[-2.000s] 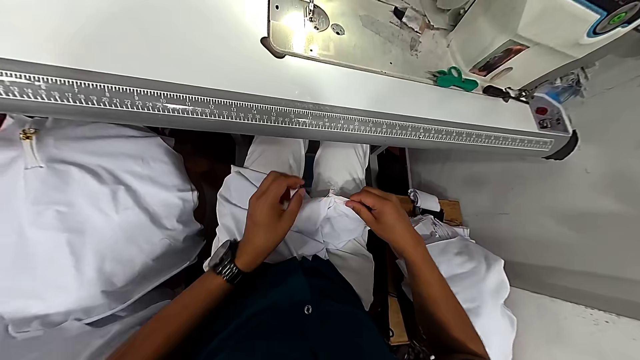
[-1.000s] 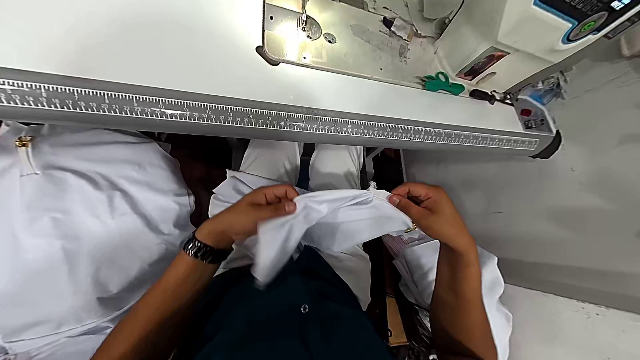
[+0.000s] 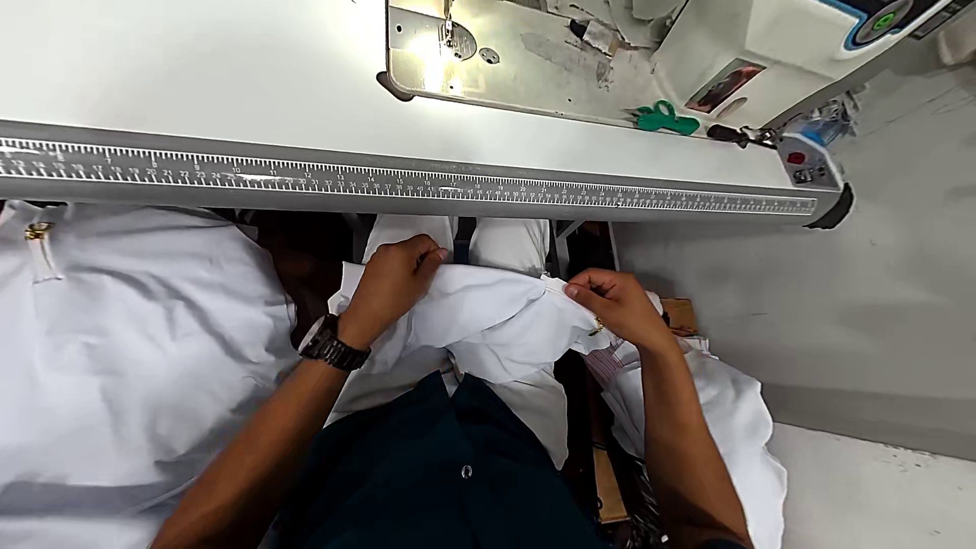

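Observation:
A white cloth piece [image 3: 488, 313] stretches across my lap between both hands, below the edge of the sewing table. My left hand [image 3: 400, 278], with a dark watch on its wrist, pinches the cloth's upper edge at the left. At the right, my right hand [image 3: 614, 301] grips the cloth between thumb and fingers beside a white zipper tape [image 3: 555, 285]. A gold zipper pull [image 3: 596, 328] hangs just under the right hand. The cloth's underside and the fingertips behind it are hidden.
A sewing machine [image 3: 717, 69] stands on the white table [image 3: 229, 69], its ruler strip [image 3: 450, 187] along the front edge. Green thread snips [image 3: 665, 118] and a dark-handled screwdriver [image 3: 736, 136] lie near the machine. White garments [image 3: 137, 358] are at left, more white fabric [image 3: 724, 427] at right.
The cloth, bunched between close hands two seconds ago, is now spread wider. My right hand has moved right from there. Since one second ago, my left hand has moved up towards the table edge.

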